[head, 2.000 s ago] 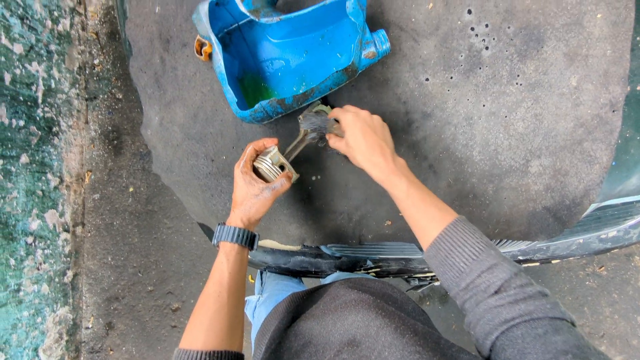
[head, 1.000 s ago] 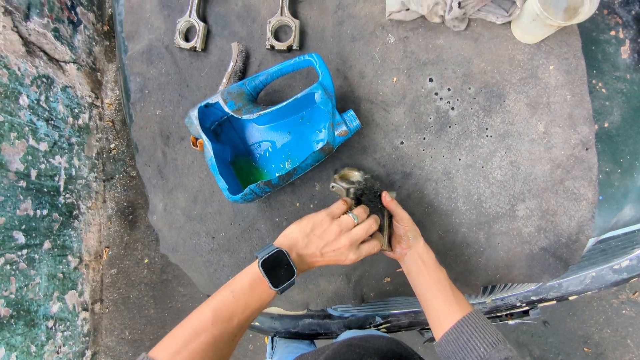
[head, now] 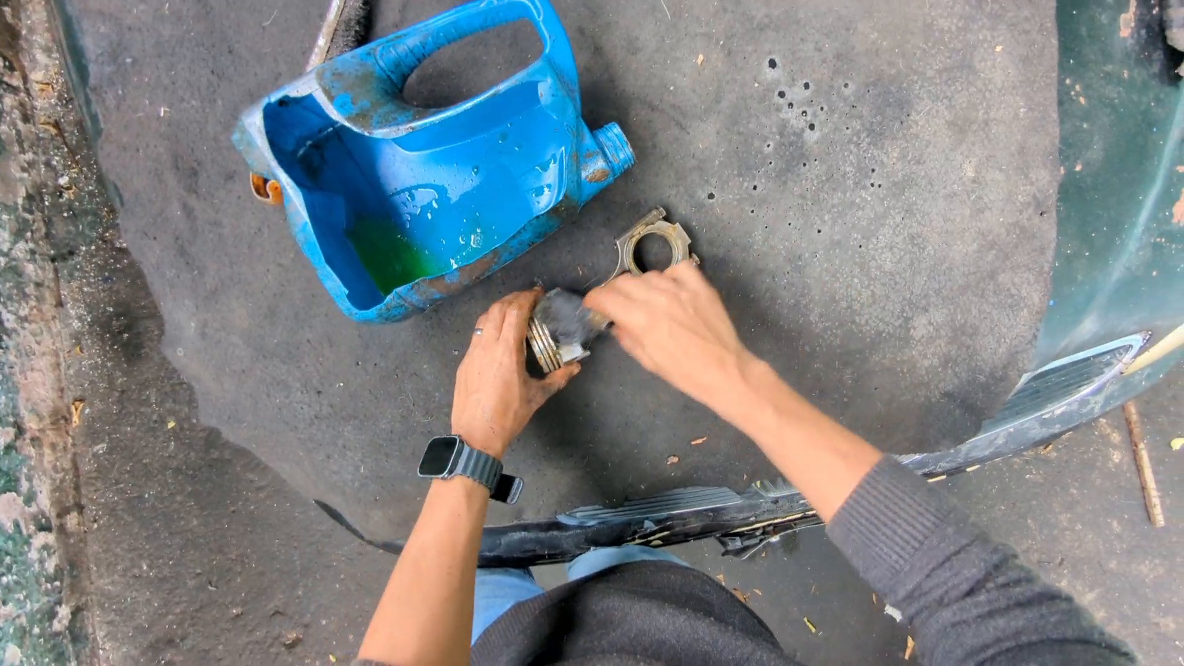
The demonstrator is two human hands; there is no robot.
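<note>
A piston [head: 546, 347] with ring grooves is gripped in my left hand [head: 499, 365], its crown toward the palm. From it a metal connecting rod [head: 653, 248] runs up and right, its large open end resting over the dark sheet. My right hand [head: 680, 333] is closed on a dark, blurred bristly or cloth-like thing [head: 566, 316] pressed against the piston's skirt; its exact kind I cannot tell. Just above both hands lies a cut-open blue plastic jug [head: 462, 194] with greenish liquid inside.
The dark sheet [head: 879, 305] covers a green car panel [head: 1119, 185] with a worn front edge. A brush [head: 342, 32] lies behind the jug. At the left stands a wall with peeling green paint [head: 28, 555]. A stick [head: 1143, 462] lies on the ground at right.
My left hand has moved from over the rod to the piston, and my right hand now lies over the rod. The view has shifted closer to the jug.
</note>
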